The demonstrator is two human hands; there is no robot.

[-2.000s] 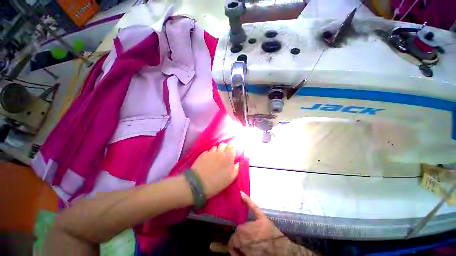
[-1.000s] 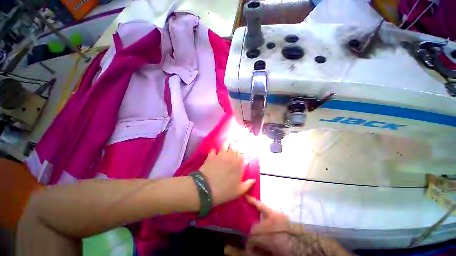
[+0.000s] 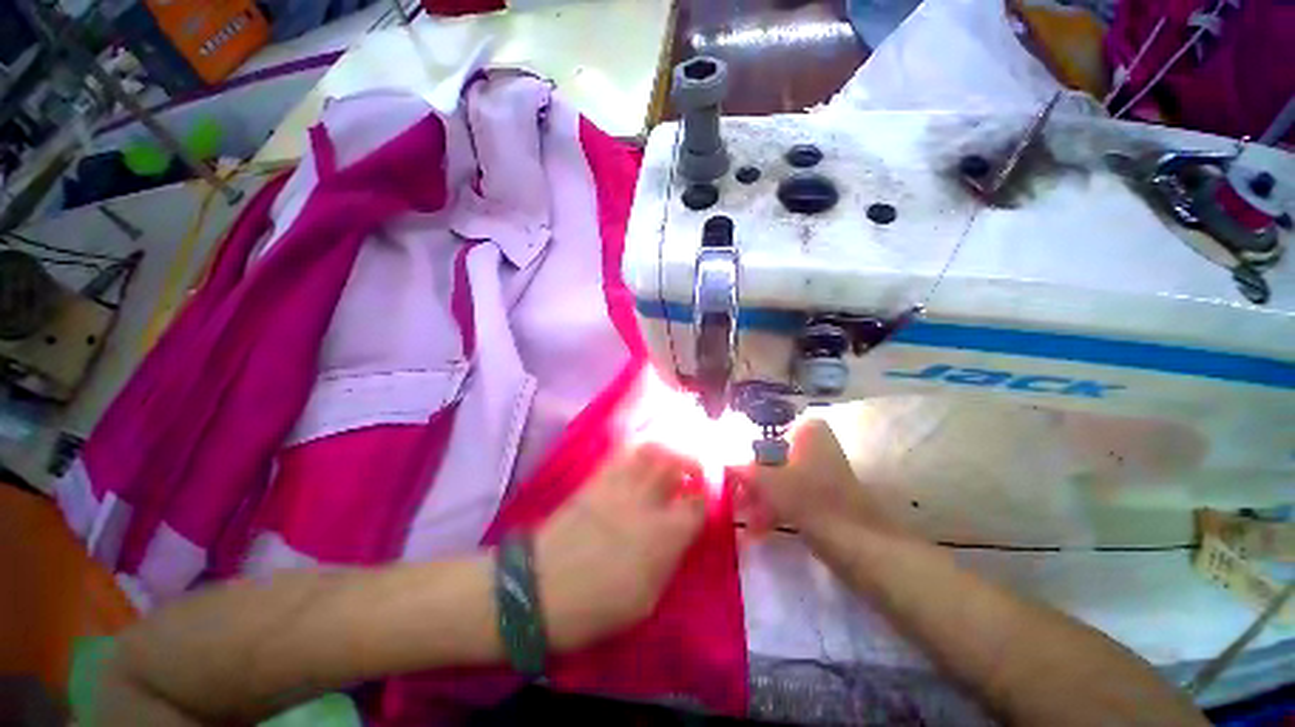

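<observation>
The pink garment (image 3: 384, 469) with pale lilac wrong side lies spread left of and under the sewing machine head (image 3: 795, 341). My left hand (image 3: 618, 547), with a dark wristband, presses on the bright pink cloth just in front of the needle area, fingers curled. My right hand (image 3: 795, 483) is at the cloth's right edge, close beside the needle and below the tension knob; its fingertips are bent at the fabric edge. The lamp glare (image 3: 696, 426) hides the presser foot, needle and the exact fingertip contact.
A take-up lever guard (image 3: 716, 320) stands on the head's left end. A bobbin winder (image 3: 1221, 206) is at the far right. An orange box (image 3: 206, 36) and other machine parts (image 3: 57, 305) are at the left. Magenta cloth (image 3: 1207, 64) lies at top right.
My right hand has moved up from the cloth's lower right edge to beside the needle. My left hand has shifted slightly down, its fingers more curled. The camera view has shifted slightly.
</observation>
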